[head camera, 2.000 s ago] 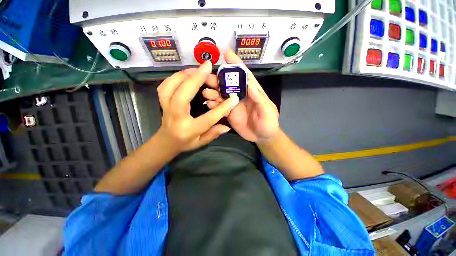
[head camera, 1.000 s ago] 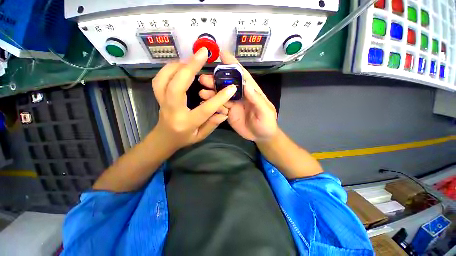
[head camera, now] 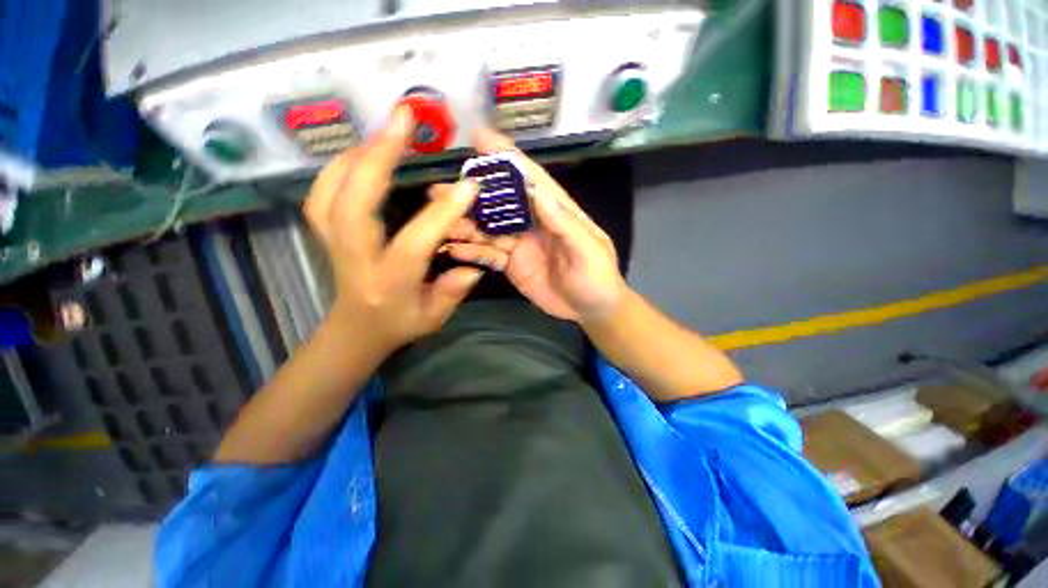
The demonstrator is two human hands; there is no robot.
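Note:
A small smartwatch body (head camera: 501, 198) with a pale rim shows rows of white text on its dark screen. My right hand (head camera: 563, 247) holds it from the right side and below, palm up. My left hand (head camera: 385, 236) is beside it, with a fingertip touching the upper left of the screen and another finger raised in front of the red button. The left hand's fingers are apart and it does not grip the watch. The picture is slightly blurred.
The press machine (head camera: 247, 92) is directly ahead, with its red button (head camera: 430, 124) and green buttons just beyond my hands. The white watch tray (head camera: 807, 69) is at the upper right. The black compartment tray (head camera: 144, 345) is at the left, and boxes (head camera: 856, 454) are at the lower right.
The watch screen has changed from a code, through a mostly dark view, to a text list. The view has shifted and tilted. My right hand keeps holding the watch, and my left fingertip has moved up it.

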